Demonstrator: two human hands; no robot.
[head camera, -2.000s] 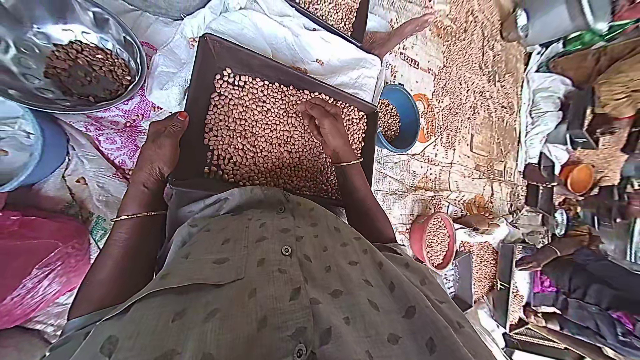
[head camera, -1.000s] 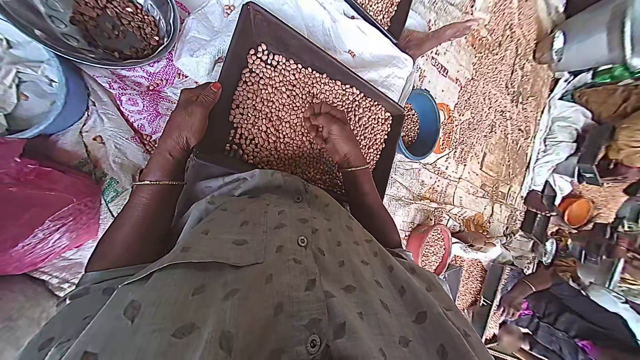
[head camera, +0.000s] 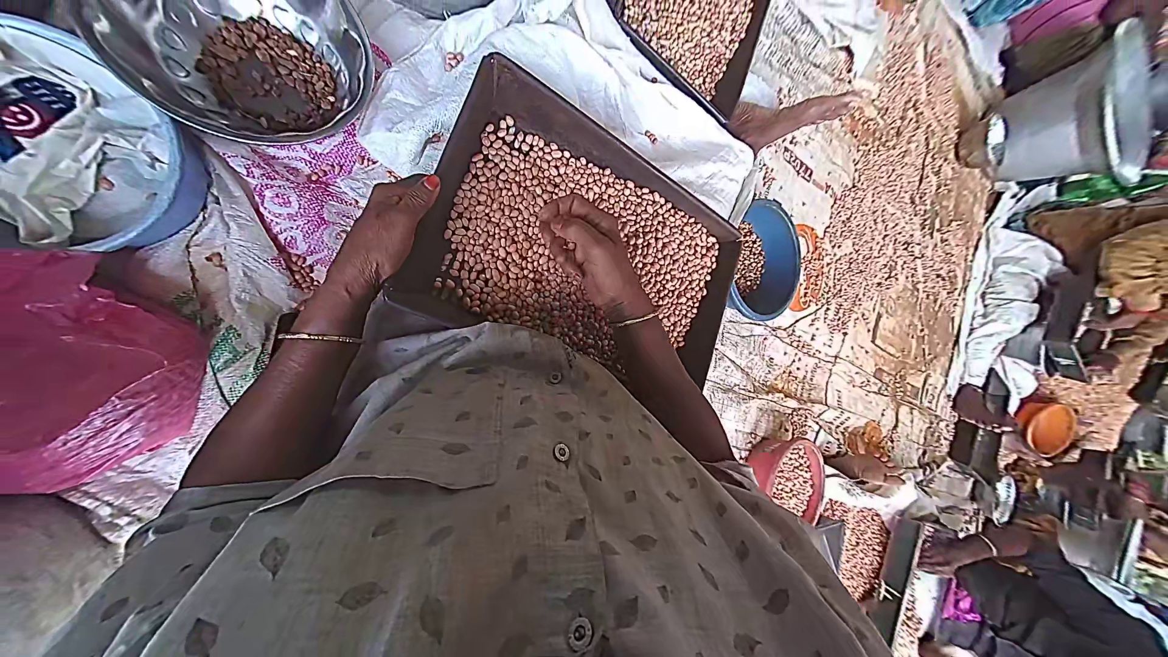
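A dark rectangular tray (head camera: 598, 132) lies tilted across my lap, spread with pinkish-brown shelled nuts or beans (head camera: 525, 196). My left hand (head camera: 388, 228) grips the tray's left edge, its thumb over the rim. Over the middle of the nuts is my right hand (head camera: 589, 242), fingers curled inward; whether it holds any nuts is hidden. A steel bowl (head camera: 360, 78) with darker brown pieces in it stands at the upper left.
Left are a blue tub (head camera: 187, 187) with plastic bags and a pink plastic bag (head camera: 100, 374). Right are a blue bowl (head camera: 776, 260), a red bowl (head camera: 762, 461) and nuts strewn over sacking. Another tray (head camera: 739, 68) lies beyond, near someone's foot (head camera: 798, 119). Other people sit at far right.
My right hand's fingers, spread over the nuts two seconds ago, are now curled. My left hand keeps its hold on the tray's edge. The view has shifted somewhat.
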